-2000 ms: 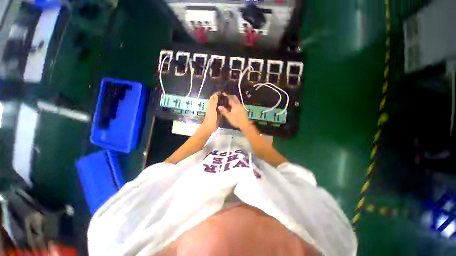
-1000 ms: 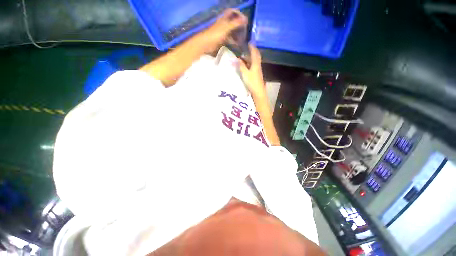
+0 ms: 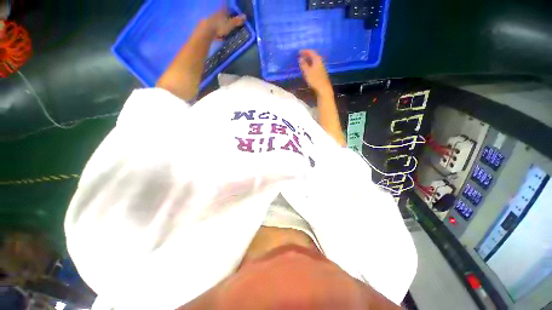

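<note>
My left hand [image 3: 224,26] is over the left blue tray [image 3: 136,51], its fingers close to the top end of a row of black units [image 3: 227,48] along the tray's right side. Whether it grips a unit is hidden. My right hand [image 3: 313,65] is over the near edge of the right blue tray [image 3: 273,74], fingers loosely bent and apart, with no unit visible in it. More black units [image 3: 365,8] lie at that tray's far right.
The black test fixture [image 3: 381,109] is to the right, with framed sockets, white cords [image 3: 378,145] and a pale green port strip [image 3: 355,130]. Beyond it stands a grey cabinet [image 3: 475,160] with blue-lit meters and a screen. An orange coiled hose [image 3: 13,47] is at the far left.
The view has turned from the fixture to the trays. My hands, together at the fixture and close together a second ago, are now apart, each over a separate blue tray.
</note>
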